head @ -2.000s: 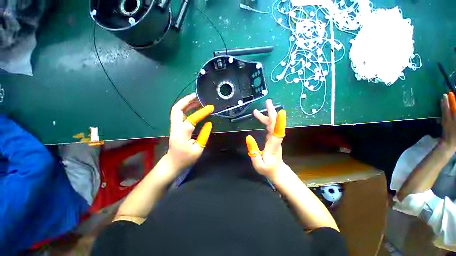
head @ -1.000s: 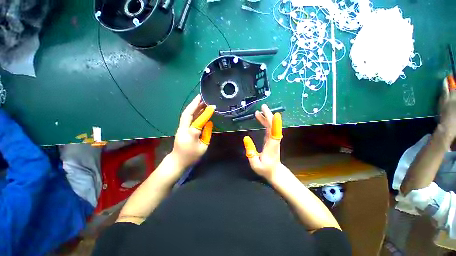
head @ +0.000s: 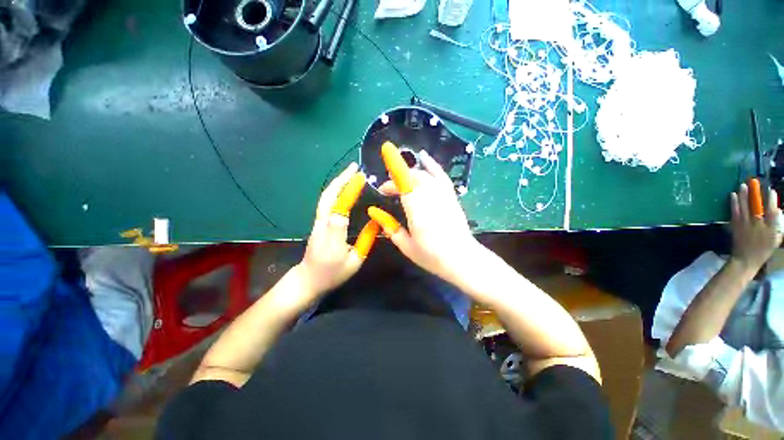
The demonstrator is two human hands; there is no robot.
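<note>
The round black housing (head: 443, 148) lies on the green bench at the front edge, with white dots on its rim. My left hand (head: 337, 225) is at its front-left rim, orange cots on thumb and index finger; whether it grips the rim or the thin cord cannot be told. My right hand (head: 430, 210), also with two orange cots, reaches over the housing's front and hides much of it. Its thumb and index finger are apart, with nothing visible between them. A black rod (head: 460, 118) lies behind the housing. A thin dark cord (head: 335, 165) curves left of it.
A deeper black cylinder housing (head: 279, 70) stands back left. Tangled white strings (head: 526, 107) and a dense white bundle (head: 646, 107) lie to the right. A person's hand (head: 755, 225) is at far right; a blue sleeve (head: 43, 318) is at left. A brown carton (head: 615, 344) is below the bench.
My right hand has moved left and forward, from beside the housing to over it. My hands are now close together. The rod behind the housing sits at a steeper slant. The view has shifted slightly.
</note>
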